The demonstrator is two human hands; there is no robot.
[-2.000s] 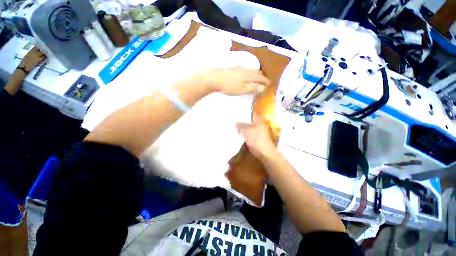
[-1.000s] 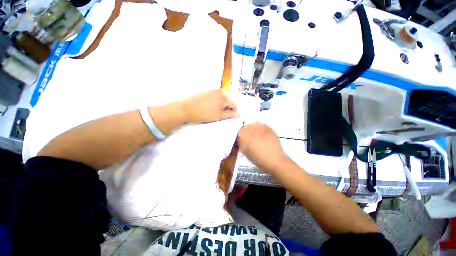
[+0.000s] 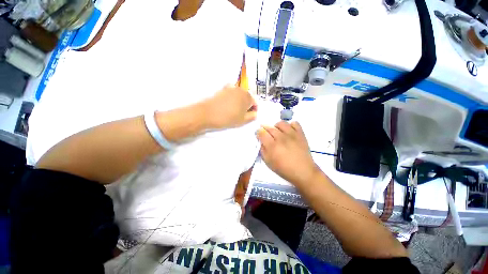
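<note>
A large white padded panel [image 3: 160, 64] lies across the table and hangs over its front edge. Brown shell fabric [image 3: 242, 184] shows as narrow strips along the panel's right edge and in its cut-outs. My left hand [image 3: 234, 107] pinches the white panel's right edge just left of the presser foot [image 3: 275, 96]. My right hand [image 3: 284, 147] holds the same edge slightly nearer me, fingertips pinched on it. The fabric between the fingertips is hard to make out. The sewing machine [image 3: 364, 69] stands to the right.
A black phone [image 3: 361, 136] lies right of my right hand. Dark green and checked straps [image 3: 389, 195] and dark snips [image 3: 410, 192] hang near the table's right edge. Thread cones [image 3: 24, 59] and another machine's blue strip [image 3: 67, 51] are at the left. A ruler strip [image 3: 278, 196] runs along the front edge.
The view has moved closer to the needle area. Both hands came together at the panel's right edge beside the presser foot, and the panel's brown side strip shows less than before.
</note>
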